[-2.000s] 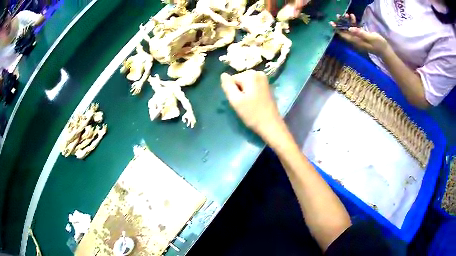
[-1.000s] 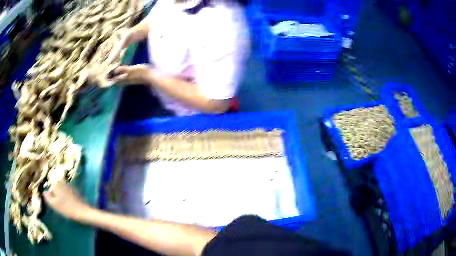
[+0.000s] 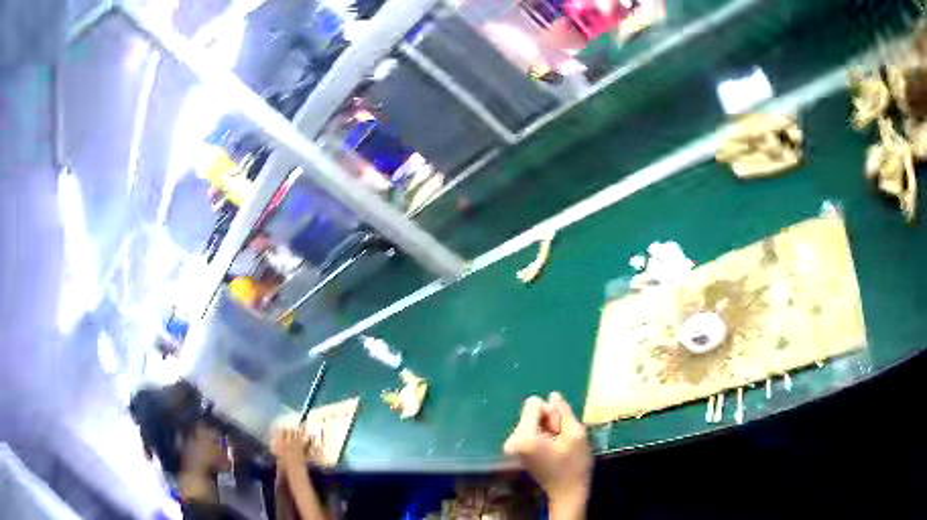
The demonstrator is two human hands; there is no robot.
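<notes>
My left hand (image 3: 550,439) is low in the picture at the table's near edge, left of the cardboard mat (image 3: 803,295). Its fingers are curled closed, and no part shows in them. My right hand is not in view. A small round dish (image 3: 701,332) stands on the brown-stained mat. Several white swabs (image 3: 740,405) stick out at the mat's near edge. A crumpled white tissue (image 3: 663,263) lies at its far left corner.
Beige limbs (image 3: 760,145) lie by the white rail, with figures (image 3: 892,168) at the far right. A single limb (image 3: 536,260), a white bottle (image 3: 382,351) and a beige piece (image 3: 407,394) lie left. Another person's hand (image 3: 292,445) is at lower left.
The view has swung from the blue crate and large pile on the right to the left of the table. The right forearm has left the picture, and my left hand now shows.
</notes>
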